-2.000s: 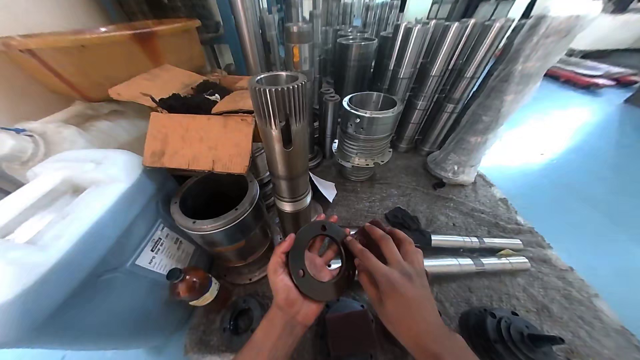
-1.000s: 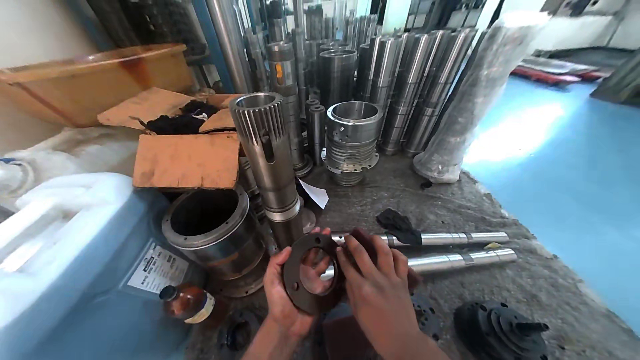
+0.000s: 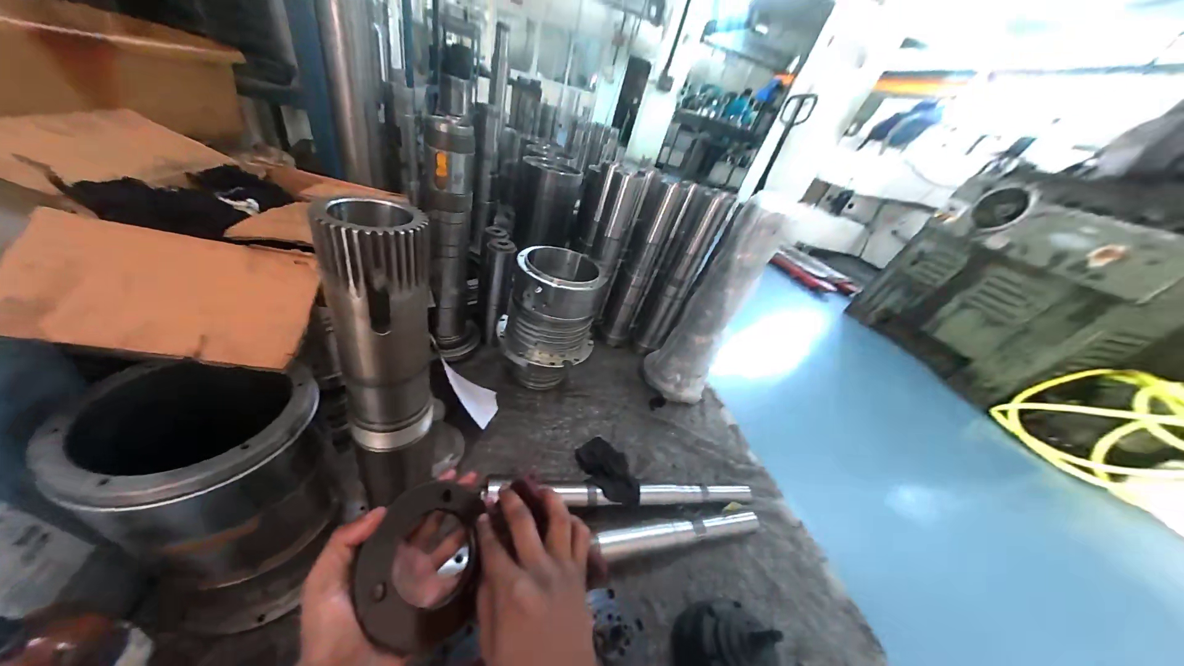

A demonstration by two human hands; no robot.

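Note:
A dark flat metal ring with small holes is tilted up at the lower middle. My left hand grips it by its left and lower edge, fingers showing through the centre opening. My right hand is closed on a dark reddish cloth, pressed to the ring's right edge. Behind the ring a splined steel shaft stands upright. Two polished steel shafts lie to the right of my right hand, with a black rag across the farther one.
A large flanged cylinder stands at left below an open cardboard box. A ribbed metal sleeve, upright shafts and a plastic-wrapped column stand behind. A black stepped part sits at lower right. Yellow hose lies beside a green machine.
The view has swung right and up, bringing the green machine and yellow hose into sight. Both hands stay at the ring, the right one at its right side.

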